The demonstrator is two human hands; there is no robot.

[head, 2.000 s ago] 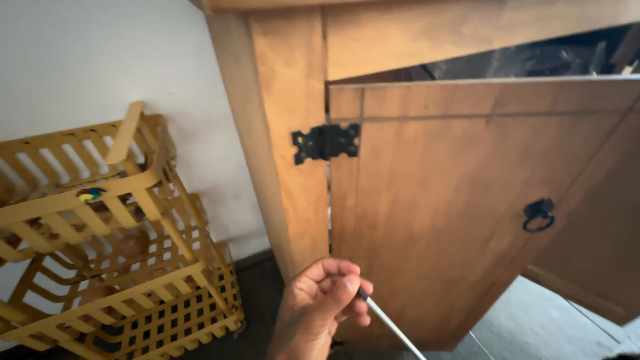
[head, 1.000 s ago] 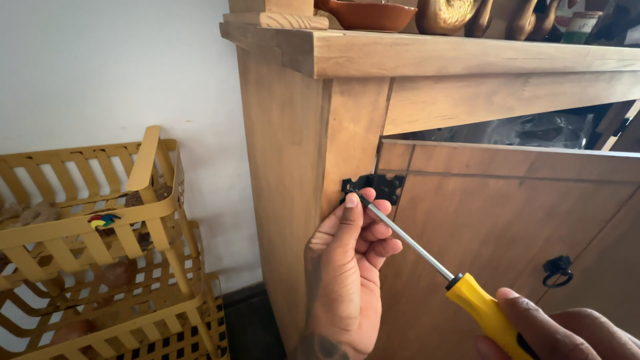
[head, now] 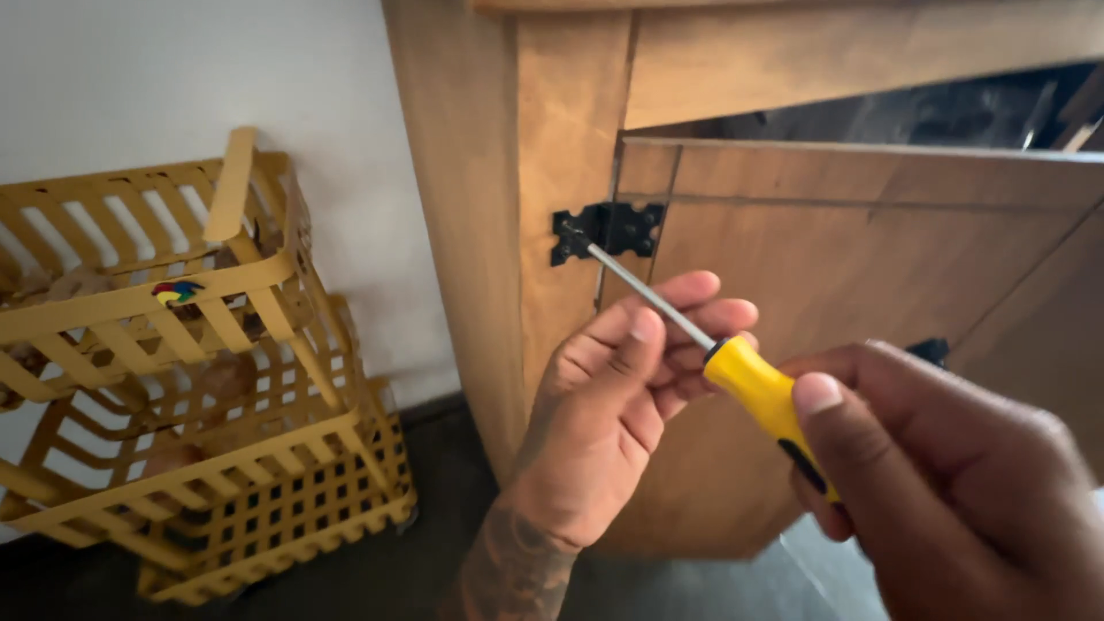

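Observation:
My right hand [head: 931, 466] grips the yellow handle of a screwdriver [head: 759, 392] at the lower right. The metal shaft runs up and left, and its tip is at the left leaf of a black metal hinge [head: 634, 228]. That hinge joins the wooden cabinet frame [head: 565, 129] and a tilted wooden cabinet door [head: 802, 276]. My left hand [head: 604, 405] is below the hinge, palm up, with its fingers apart behind and beside the shaft; it does not grip anything. Whether a screw sits under the tip is too small to tell.
A yellow tiered basket rack [head: 216, 297] with brownish items inside stands at the left by the white wall [head: 336, 103]. A slanted gap above the door shows the dark cabinet inside. A black door pull [head: 930, 352] is partly behind my right hand.
My left hand has moved off the hinge, where its fingers were a second ago, and opened. The screwdriver tip has come up to the hinge's left leaf, with my right hand still on the handle.

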